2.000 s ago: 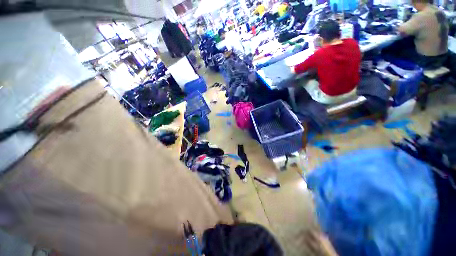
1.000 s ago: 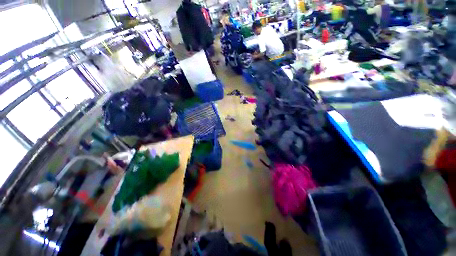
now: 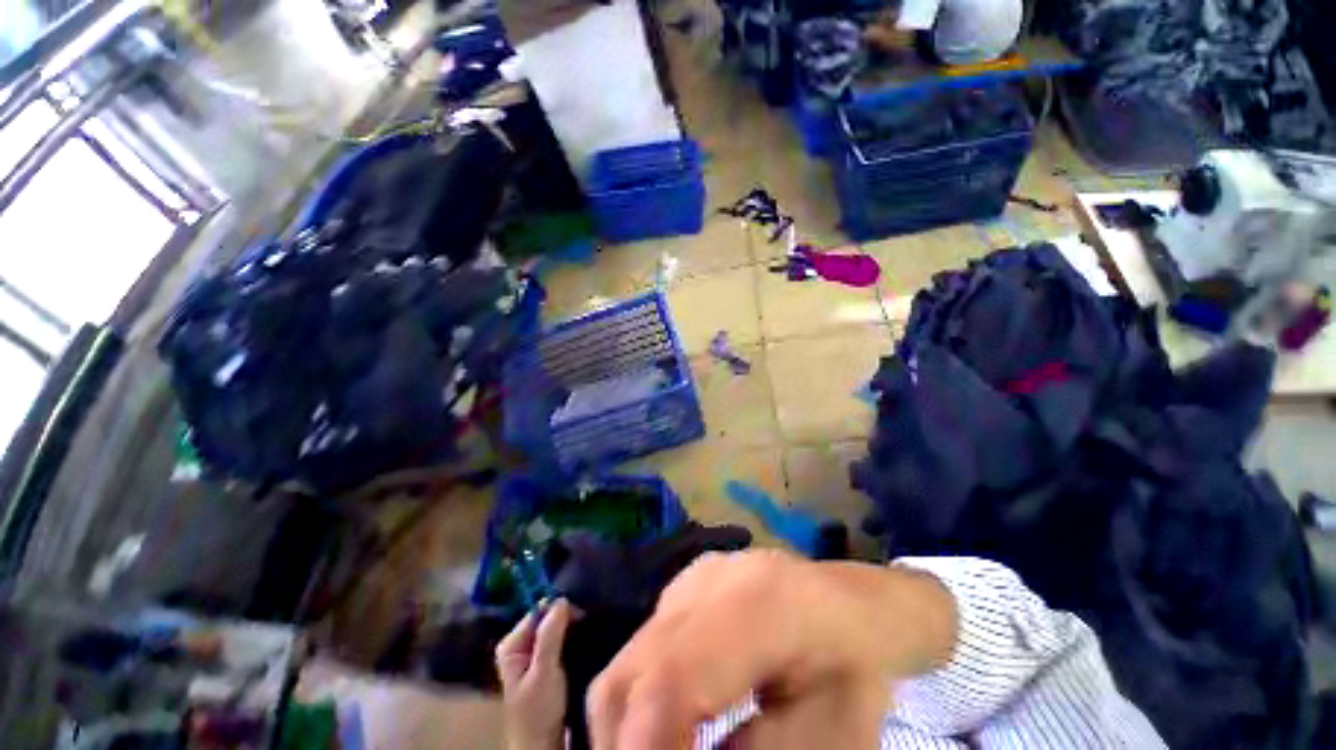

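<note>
My left hand [image 3: 536,668] is low in the picture, cut off by the bottom edge. Its fingertips pinch a small blue tool, like thread snips [image 3: 531,576], pointing upward. My right hand [image 3: 762,633], in a striped sleeve [image 3: 1011,652], is large and blurred to the right of it, with fingers curled down. A dark cloth [image 3: 633,569] hangs between and behind the hands. Whether my right hand grips it is hidden.
A blue crate [image 3: 623,384] and a blue basket with green cloth [image 3: 586,513] stand ahead. Dark garments are heaped left [image 3: 352,352] and right [image 3: 1055,440]. A sewing machine [image 3: 1231,220] is on a table at right. Scraps lie on the tiled floor [image 3: 821,366].
The view has moved forward down the aisle and tilted down. The pink bundle and grey basket have left the picture. Both hands and the striped sleeve have come into view.
</note>
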